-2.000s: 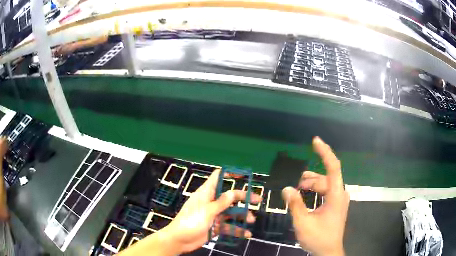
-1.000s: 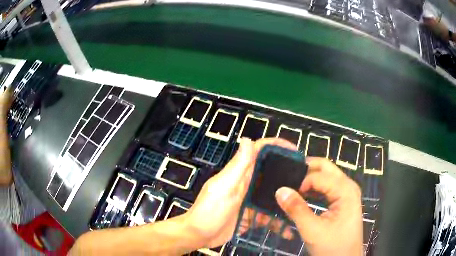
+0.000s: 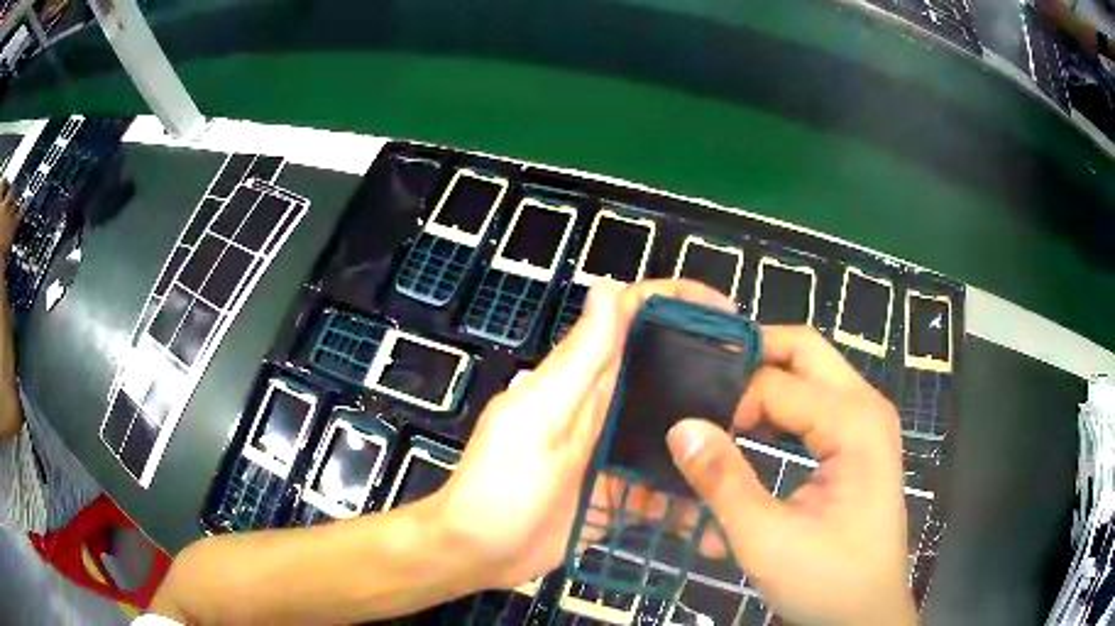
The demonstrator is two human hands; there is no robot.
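A blue-teal front housing (image 3: 630,520) is held upright and slightly tilted above the tray, its keypad grid at the lower end. A dark screen piece (image 3: 685,389) lies over its window. My left hand (image 3: 538,446) holds the housing from the left and behind; some fingers show through the grid. My right hand (image 3: 813,471) grips its right edge, with the thumb on the dark piece. Below is a shiny black blister tray (image 3: 367,232) with housings that have pale frames around their windows. Part of the tray is hidden by my hands.
A die-cut sheet (image 3: 208,287) with dark rectangles lies left of the tray. A green conveyor belt (image 3: 489,98) runs beyond the bench. A white post (image 3: 153,67) stands at upper left. A waste pile (image 3: 1094,501) is at the right edge. A red stool (image 3: 92,556) and a person's arm (image 3: 9,355) show at left.
Since two seconds ago, the dark piece has gone from beside my right hand onto the housing window. The view has tilted down. In the last second, the hands have barely changed.
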